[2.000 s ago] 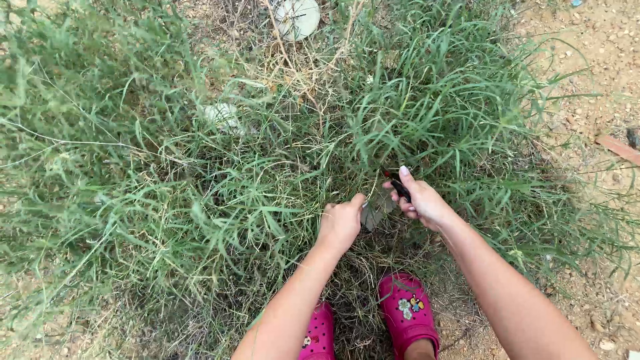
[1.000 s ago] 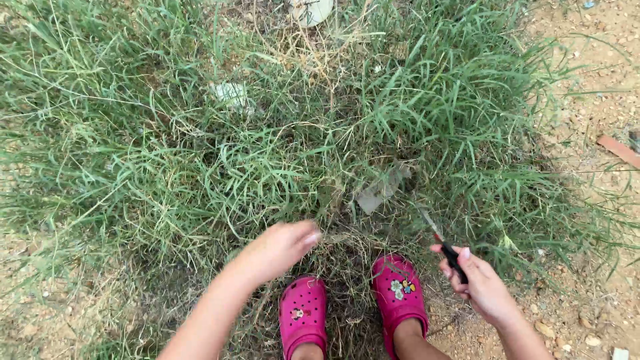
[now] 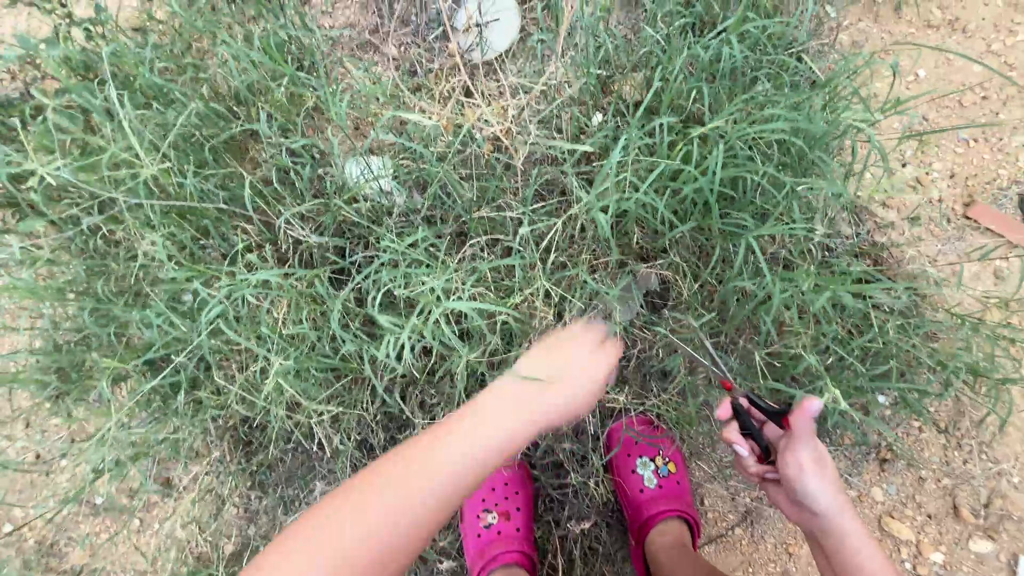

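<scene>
My right hand (image 3: 780, 464) holds a pair of scissors (image 3: 748, 416) by black handles with red parts, at the lower right. The scissors' blades are spread and point up and left into the grass. My left hand (image 3: 568, 368) is over the lower middle of the green grass (image 3: 448, 296), blurred, with its fingertips near a flat grey piece (image 3: 636, 296) lying in the grass. Whether the left fingers hold any blades of grass cannot be made out.
Two pink clogs (image 3: 500, 512) with charms are on my feet at the bottom. A pale round disc (image 3: 486, 28) lies at the top, and a pale flat piece (image 3: 370, 174) sits in the grass. Sandy, stony ground (image 3: 952, 160) with a reddish strip (image 3: 996, 222) is at the right.
Since a second ago my left hand has moved right and up, toward the grey piece. The scissors, with blades together then, are now spread. Two seconds ago both hands were close together in the grass.
</scene>
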